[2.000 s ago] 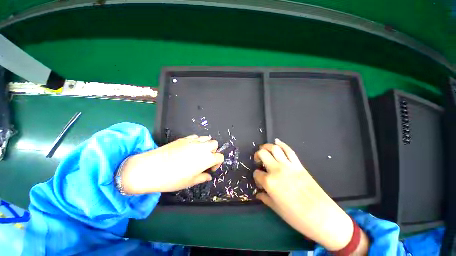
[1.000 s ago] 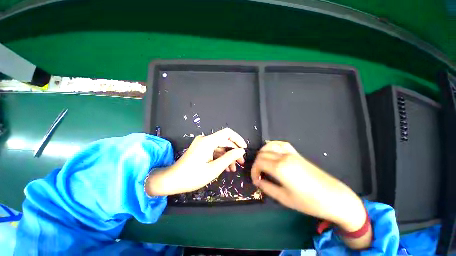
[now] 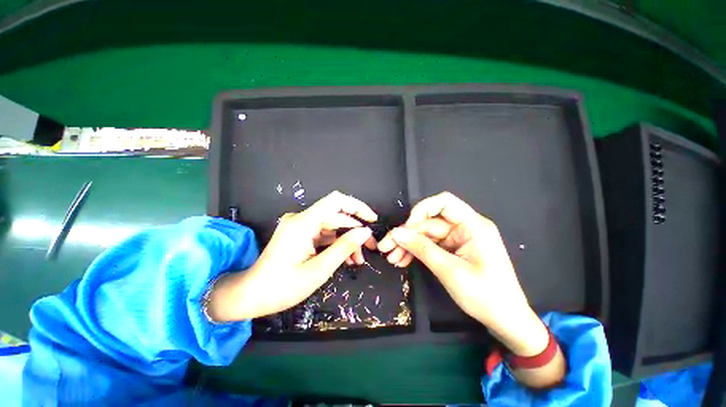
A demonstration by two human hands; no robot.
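My left hand (image 3: 310, 250) and my right hand (image 3: 454, 250) meet over the divider side of the left compartment of the black tray (image 3: 410, 159). A small dark part (image 3: 376, 230) shows between their fingertips, pinched by my left thumb and fingers. My right fingertips are closed together at its right end; whether they grip something tiny is hidden. Below the hands, thin shiny metal slivers (image 3: 350, 306) lie scattered, with a gold-coloured pile (image 3: 402, 316) in the near right corner of that compartment. Dark pieces lie partly hidden by my left sleeve.
A second black tray (image 3: 685, 262) stands at the right with a column of small black pieces (image 3: 657, 183) along its left side. A thin silver-grey tool (image 3: 70, 219) lies on the green bench at the left. A pale worn strip (image 3: 135, 139) runs behind it.
My right hand has moved left and up from the near side of the divider and now meets my left hand. The left hand holds nearly the same pose. The view has shifted slightly.
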